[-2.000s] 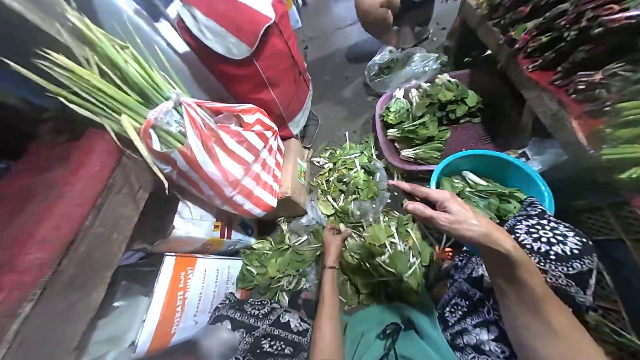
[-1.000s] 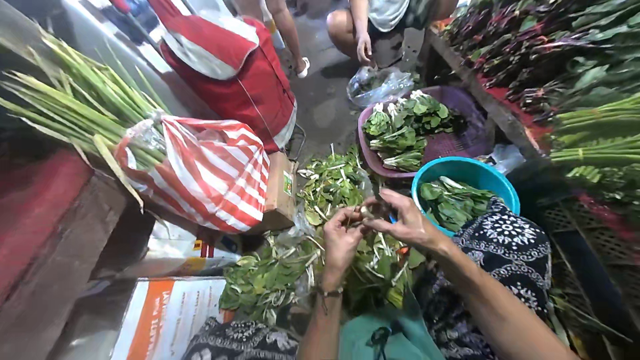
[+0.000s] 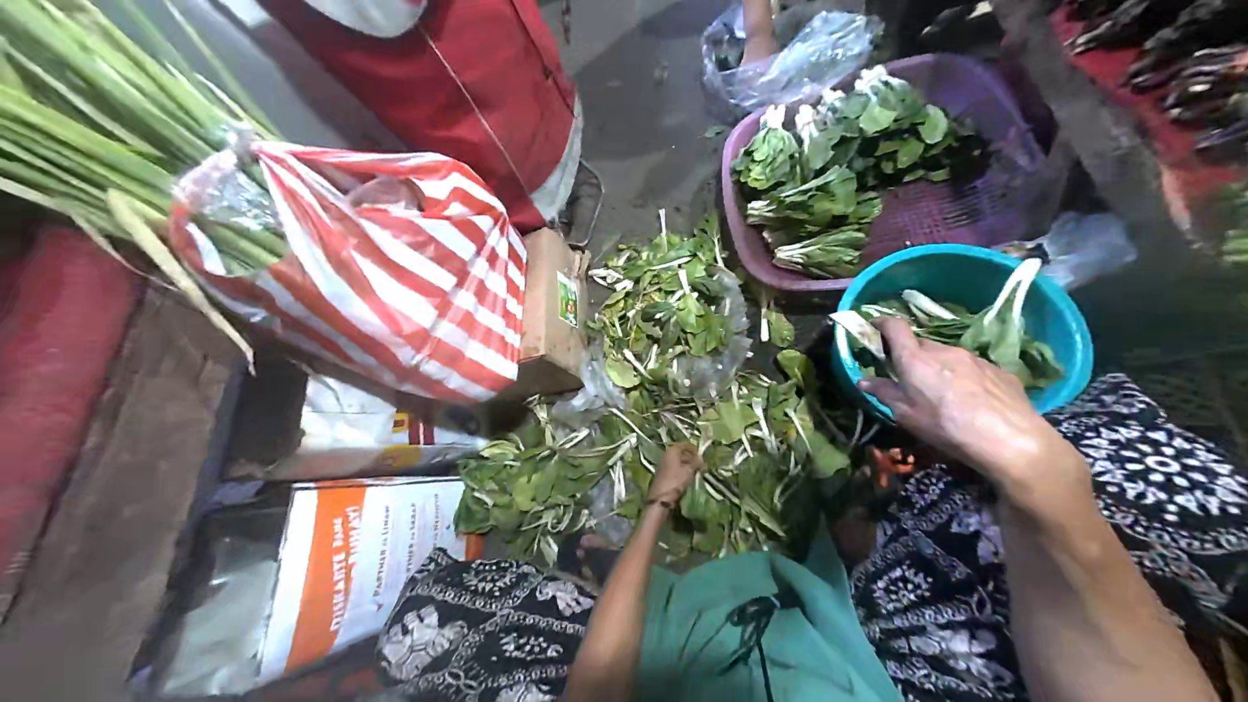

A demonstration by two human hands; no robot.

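My right hand (image 3: pixel 951 390) reaches over the near left rim of a teal plastic basin (image 3: pixel 1068 327), its fingers closed on a white-stemmed leafy green (image 3: pixel 860 333). More leafy greens (image 3: pixel 1004 336) lie inside the basin. My left hand (image 3: pixel 675 470) rests on a heap of loose leafy greens (image 3: pixel 736 429) between my knees, its fingers curled down into the stems; whether it grips any is not clear. The heap spreads forward over clear plastic. Beyond the basin, a purple plastic basket (image 3: pixel 741 229) holds bunches of greens (image 3: pixel 814 185) at its left side.
A red-and-white striped plastic bag (image 3: pixel 390 273) with long green stalks leans at the left beside a cardboard box (image 3: pixel 551 322). Behind it stands a red and white bag (image 3: pixel 478 88). Another person's hand (image 3: pixel 759 44) reaches into a clear plastic bag (image 3: pixel 829 54) at the top.
My hands were together above the heap a second ago. My right hand has moved right to the teal basin, and my left has lowered onto the heap. The view has tilted down.
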